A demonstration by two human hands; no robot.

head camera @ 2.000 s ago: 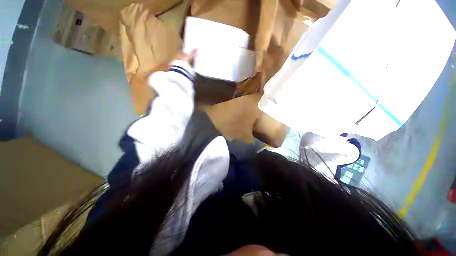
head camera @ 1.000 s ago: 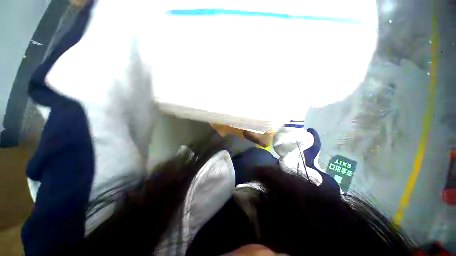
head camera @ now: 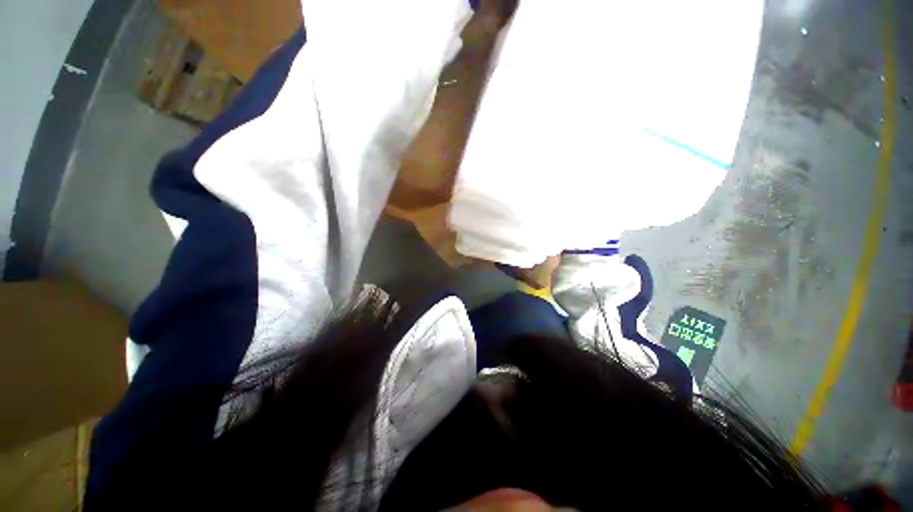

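A large white stack of booklets (head camera: pixel 611 120) with a thin blue band fills the upper middle and right, overexposed and cut off by the top edge. My right hand (head camera: pixel 536 272) shows only in part under its lower edge and supports it from below. My left arm in a white and navy sleeve reaches up to the top edge. My left hand is out of the picture or hidden there.
Brown carton (head camera: pixel 435 140) shows between my left sleeve and the stack. Another brown carton (head camera: pixel 60 360) is at the lower left. A wooden pallet part (head camera: pixel 190 80) is at the upper left. Grey floor has a yellow line (head camera: pixel 851 300) and a green sign (head camera: pixel 693 343).
The white stack covered the middle one second ago and now sits further right, with the carton showing beside it. My left hand, seen on white bundles two seconds ago, no longer shows.
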